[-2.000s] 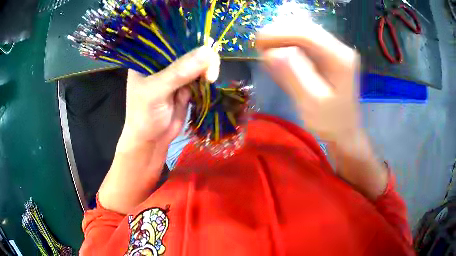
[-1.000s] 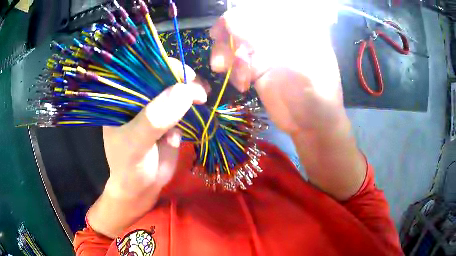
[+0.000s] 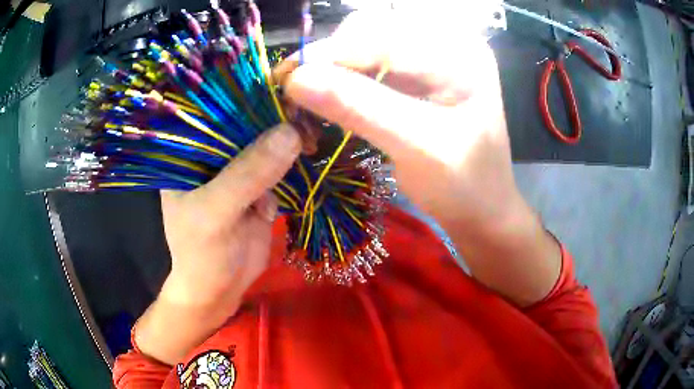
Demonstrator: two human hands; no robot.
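A large wire bundle (image 3: 228, 144) of blue, teal and yellow wires fans out to the upper left and flares again below, with silver tips at both ends. My left hand (image 3: 228, 190) is closed around its middle, thumb on top. My right hand (image 3: 426, 114) is at the bundle's upper right, overexposed, with thumb and fingers pinching a blue wire (image 3: 306, 38) that stands upright with a purple sleeve near its top. A yellow wire (image 3: 331, 159) runs from the bundle up into my right hand. The exact finger contact is partly washed out.
Red-handled pliers (image 3: 559, 102) lie open on the dark mat (image 3: 616, 140) at upper right. A small bunch of spare wires (image 3: 46, 370) lies on the green surface at lower left. A dark crate-like object (image 3: 647, 342) stands at lower right. My red sleeves and top fill the bottom.
Since a second ago my right hand has moved left and its fingers now hold the upright blue wire. Two seconds ago it was blurred and apart from the bundle. The view has shifted.
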